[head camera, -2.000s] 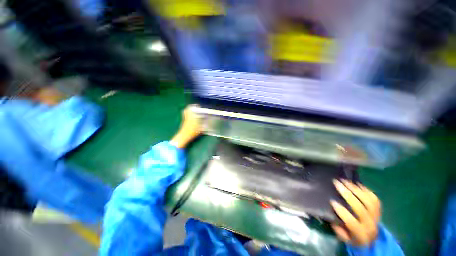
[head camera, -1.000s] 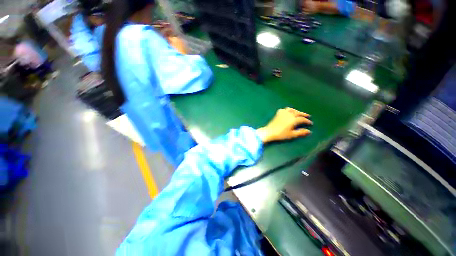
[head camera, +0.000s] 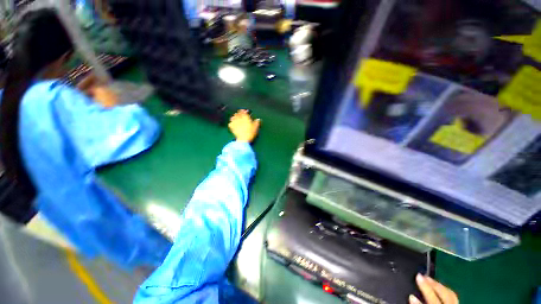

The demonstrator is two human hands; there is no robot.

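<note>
My left hand (head camera: 244,126) is stretched forward over the green bench mat (head camera: 196,139), near the foot of the dark upright rack. Whether it holds anything is too blurred to tell. My right hand (head camera: 436,291) is at the bottom right, partly cut off by the edge, its fingers at the right end of the black fixture (head camera: 332,249). The fixture has white lettering and a red spot on its front edge. Small raised parts (head camera: 350,233) sit at its rear middle, below the clear guard (head camera: 409,217).
A dark upright rack (head camera: 169,56) stands beyond my left hand. A person in a blue smock (head camera: 77,130) works at the left. A large instruction display (head camera: 439,101) stands above the guard. Small loose parts (head camera: 252,56) lie farther back. A black cable (head camera: 259,221) runs left of the fixture.
My left hand has left the guard's left end and moved away along the bench, now farther forward near the rack. The view swung left, then partly back, bringing the right hand into view again.
</note>
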